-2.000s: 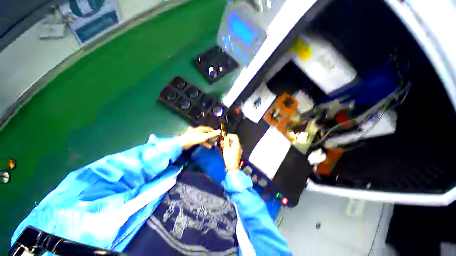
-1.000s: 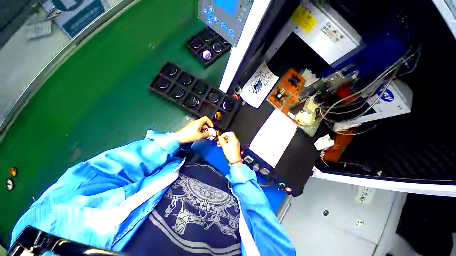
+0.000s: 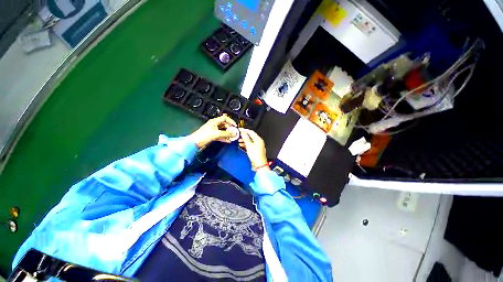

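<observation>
My left hand (image 3: 215, 131) holds a small round component (image 3: 234, 133) in its fingertips, a pale disc with a yellow-orange piece. My right hand (image 3: 252, 146) meets it from the right, its fingertips pinched at the component's edge. Both hands are at the near end of a long black parts tray (image 3: 207, 97), whose two rows of pockets hold dark round parts. The hands hide part of the tray's near end. The fingertips are small in view, so the exact grip of the right hand is hard to see.
A shorter tray (image 3: 226, 46) lies by the grey controller (image 3: 246, 16). Orange fixtures (image 3: 304, 103), a printed card (image 3: 285, 87) and a white sheet (image 3: 302, 147) lie at the machine opening. The button panel (image 3: 289, 177) is beside my right wrist. Two loose parts (image 3: 12, 225) lie far left on the green belt.
The machine head has moved off the fixtures, so a third orange block shows. My hands have shifted slightly up, close together on the component. The view has shifted a little.
</observation>
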